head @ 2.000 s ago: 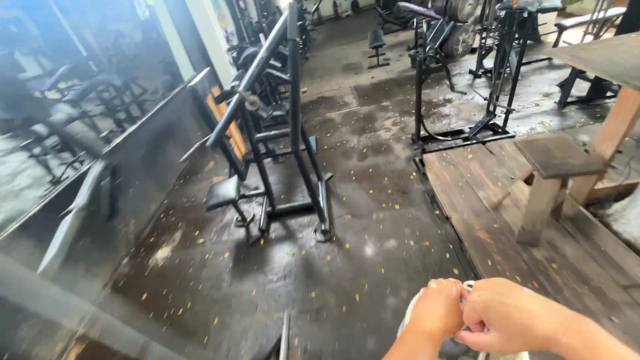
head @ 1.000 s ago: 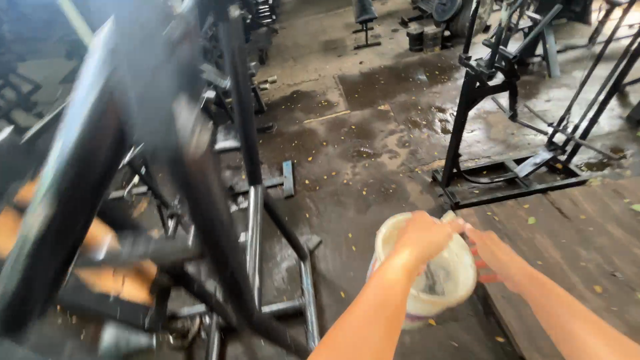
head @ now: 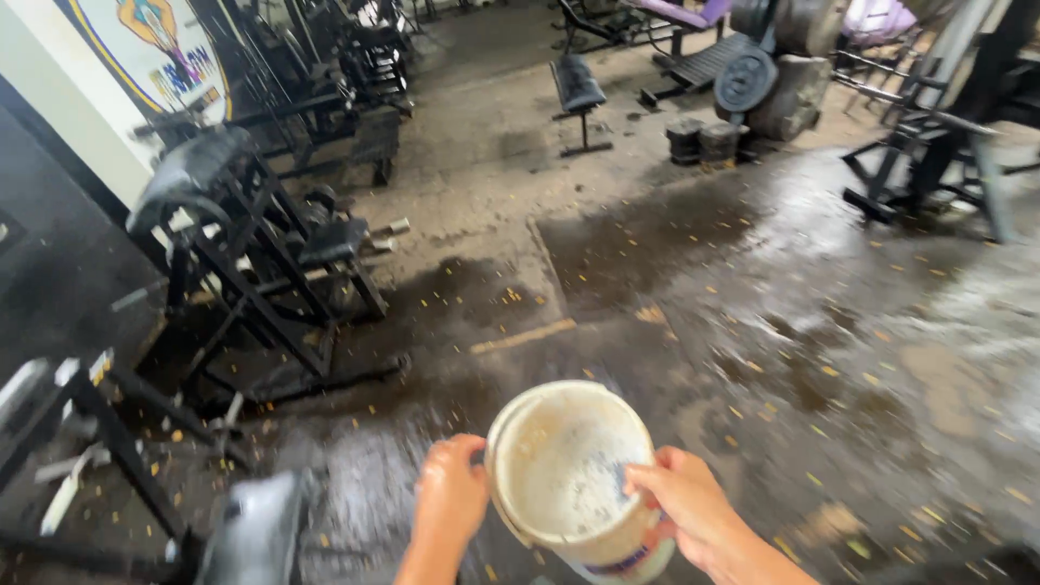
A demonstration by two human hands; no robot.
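A white plastic bucket (head: pixel 561 463), stained inside, is held out low in front of me, its open top tilted toward the camera. My right hand (head: pixel 686 508) grips its right side, the thumb over the rim and the fingers on the outer wall. On the left side my left hand (head: pixel 455 483) is at the rim, its fingers curled behind the edge and partly hidden. Printed writing shows on the bucket's outer wall. No liquid can be made out inside.
Wet floor (head: pixel 780 390) with scattered small yellow leaves surrounds me. Black padded gym machines (head: pixel 244 244) line the left, and a padded seat (head: pixel 260 528) is close at lower left. Ahead are a small bench (head: pixel 578 85) and a weight plate (head: pixel 746 79). Another machine (head: pixel 918 154) stands right.
My hands, together at the bucket's near rim a second ago, are now apart on its left and right sides. The view has moved forward past the black frame on the left.
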